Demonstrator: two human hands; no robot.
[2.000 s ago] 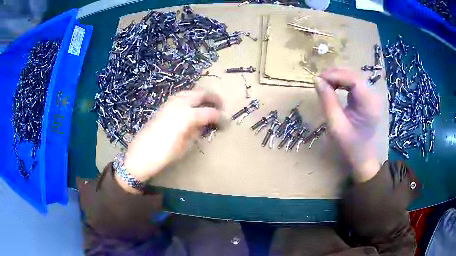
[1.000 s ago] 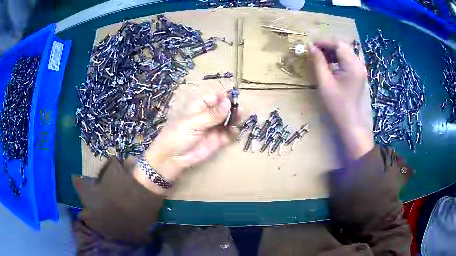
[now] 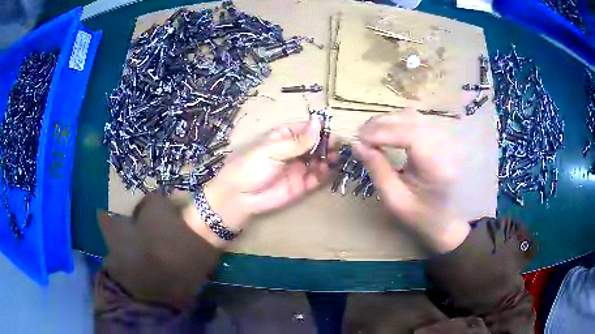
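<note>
My left hand (image 3: 274, 169) holds one small dark assembly (image 3: 323, 140) upright between thumb and fingers, near the middle of the cardboard sheet (image 3: 293, 231). My right hand (image 3: 417, 169) is beside it, somewhat blurred, with a thin pale stick (image 3: 342, 135) in its fingertips. The stick points left at the assembly's upper end; whether it touches cannot be told. A small group of similar assemblies (image 3: 355, 176) lies on the sheet, partly hidden by my hands.
A large heap of assemblies (image 3: 189, 91) lies at left, beside a blue bin (image 3: 72, 143). A stained cardboard pad (image 3: 359, 72) with a white dab (image 3: 413, 61) and thin sticks (image 3: 395, 32) lies upper right. Another pile (image 3: 528, 130) lies on the green bench at right.
My left hand moved from the heap's edge to the middle and took hold of an assembly. My right hand came from the pad down and left, to beside the left hand.
</note>
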